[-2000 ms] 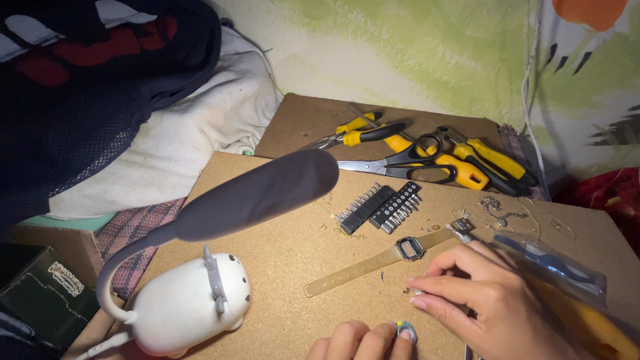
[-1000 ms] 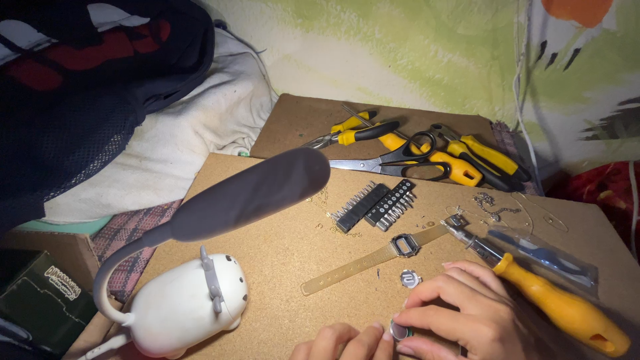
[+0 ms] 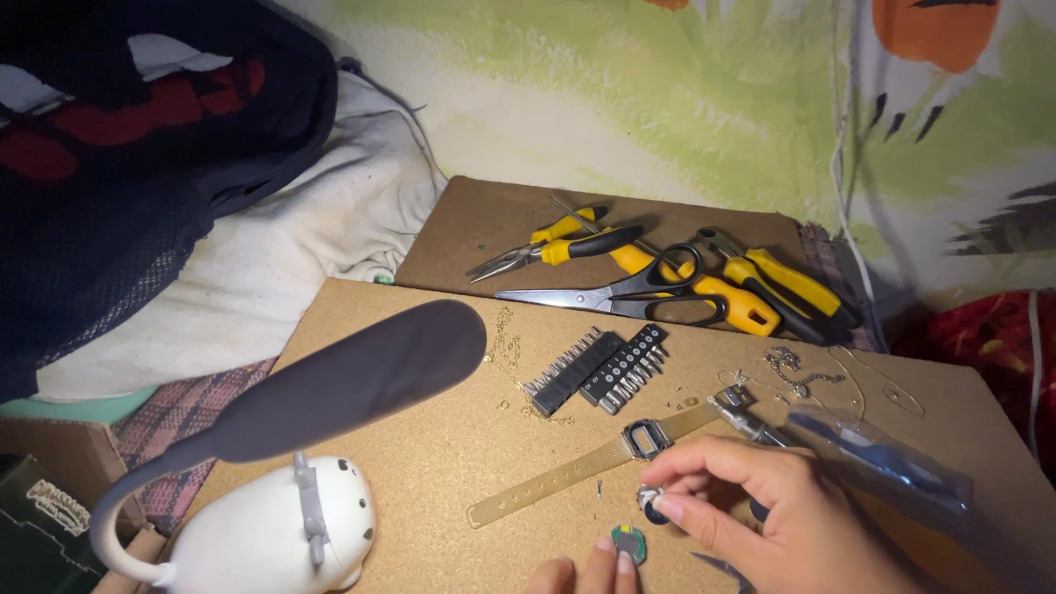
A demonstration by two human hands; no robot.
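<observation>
Between the thumb and fingers of my right hand [image 3: 742,503] is a small round metal watch part [image 3: 652,503], just below the watch case [image 3: 645,439] on its gold-coloured mesh strap [image 3: 544,487]. The fingertips of my left hand [image 3: 590,573] touch the lower edge of a small round green watch module [image 3: 629,544] lying on the board. A tiny dark piece [image 3: 600,489] lies between the strap and the module. A screwdriver shaft [image 3: 755,425] shows behind my right hand, its handle hidden. The pointed metal tip [image 3: 714,563] of a tool shows under that hand.
Black holders with screwdriver bits [image 3: 576,371] and fine chains [image 3: 796,371] lie on the board [image 3: 396,511]. Scissors [image 3: 610,295], needle-nose pliers [image 3: 544,247] and yellow-black pliers [image 3: 780,285] lie behind. A white animal-shaped lamp [image 3: 256,532] stands left. A clear packet [image 3: 883,458] lies right.
My right hand has moved up toward the watch case, with a round metal part in its fingers. The green module now shows at my left fingertips. The round metal piece no longer lies alone below the watch.
</observation>
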